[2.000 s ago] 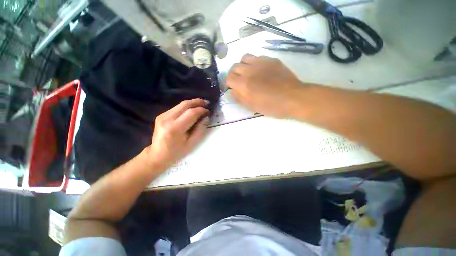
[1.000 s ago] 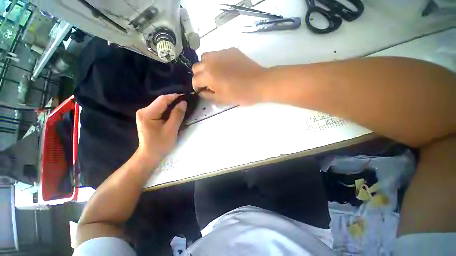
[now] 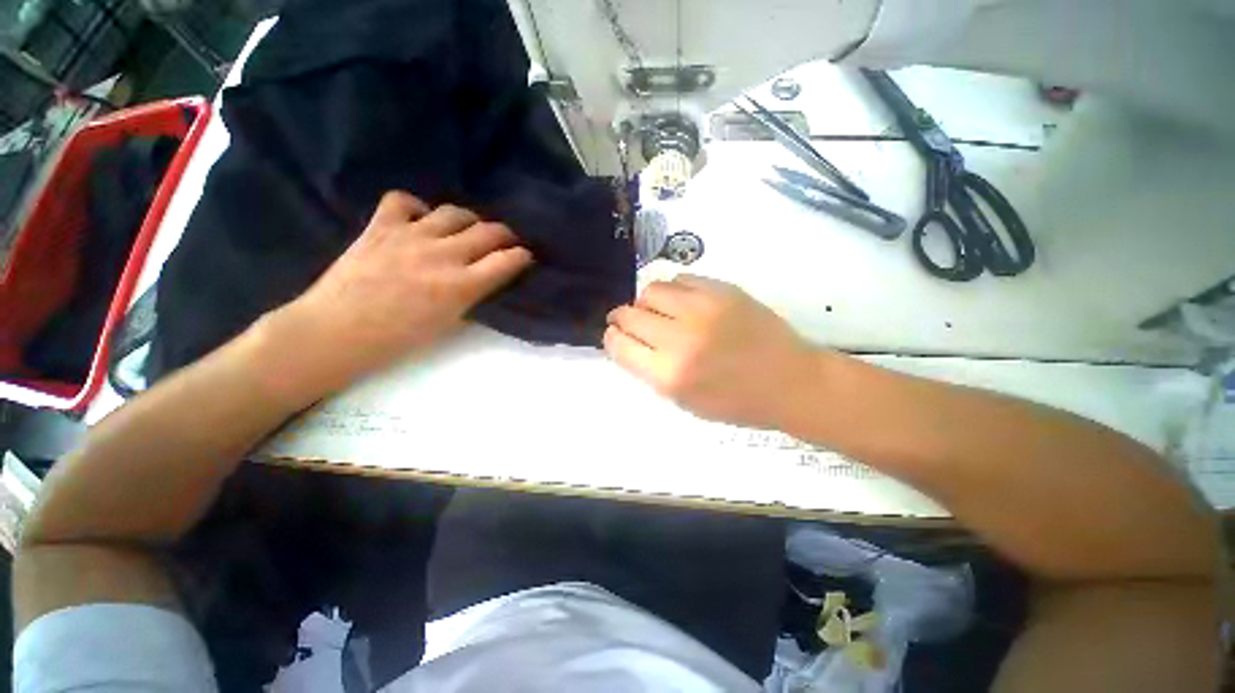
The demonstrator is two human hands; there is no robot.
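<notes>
A dark garment piece [image 3: 406, 122] lies spread on the white table left of the needle area, its right edge under the head of the sewing machine [image 3: 759, 34]. The presser foot [image 3: 624, 203] is at that edge. My left hand [image 3: 427, 264] rests on the cloth with fingers spread, pressing it flat. My right hand [image 3: 691, 339] is at the cloth's near right corner, fingers bent together at the edge; its fingertips are partly hidden, and it seems to pinch the cloth.
Black-handled shears [image 3: 968, 224], grey thread snips [image 3: 840, 200] and thin tweezers [image 3: 806, 146] lie right of the needle. A red basket [image 3: 160, 224] with dark cloth stands at left. The wood-coloured table edge [image 3: 610, 497] runs in front. A scrap bag [image 3: 894, 596] is below.
My left hand has let go of the pinched cloth edge and moved left onto the garment, which now lies flatter. My right hand has moved nearer the cloth's front corner. The view has shifted.
</notes>
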